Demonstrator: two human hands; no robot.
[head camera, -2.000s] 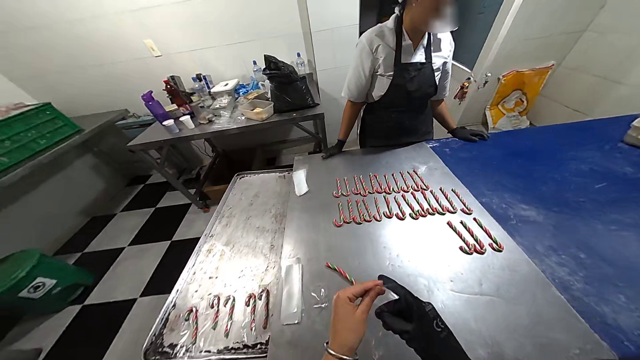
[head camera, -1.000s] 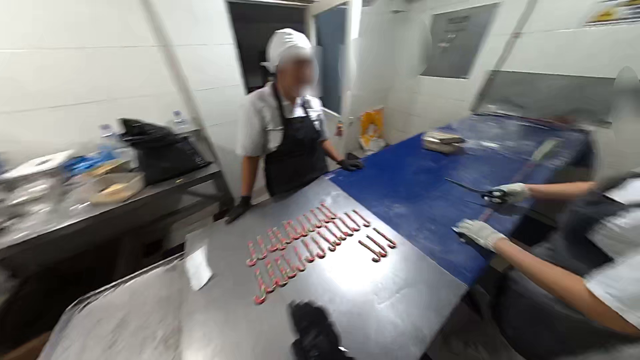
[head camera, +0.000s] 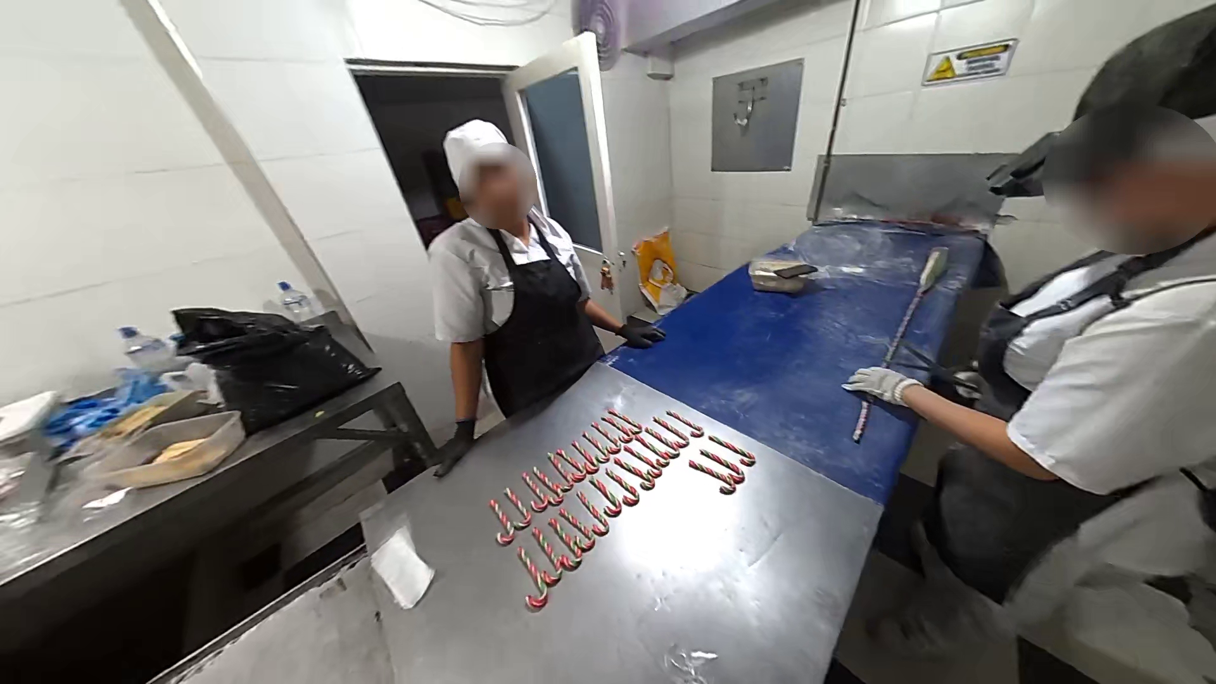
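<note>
Neither my left hand nor my right hand shows in the head view now. Rows of red, green and white candy canes lie on the steel table, with a few more set apart at their right. A folded white sheet rests near the table's left edge, and a crumpled piece of clear film is at the bottom of the view. On the adjoining blue surface lies a long striped candy rope, under a co-worker's gloved hand.
Behind the steel table a co-worker leans with black-gloved hands on it. Another co-worker stands at the right, holding scissors. A side bench at the left bears a black plastic bag and a plastic tub. A wrapped block sits on the blue surface.
The view has swung to the right. Both of my hands, seen together over the steel table two seconds ago, have left the view; the black-gloved one still showed one second ago.
</note>
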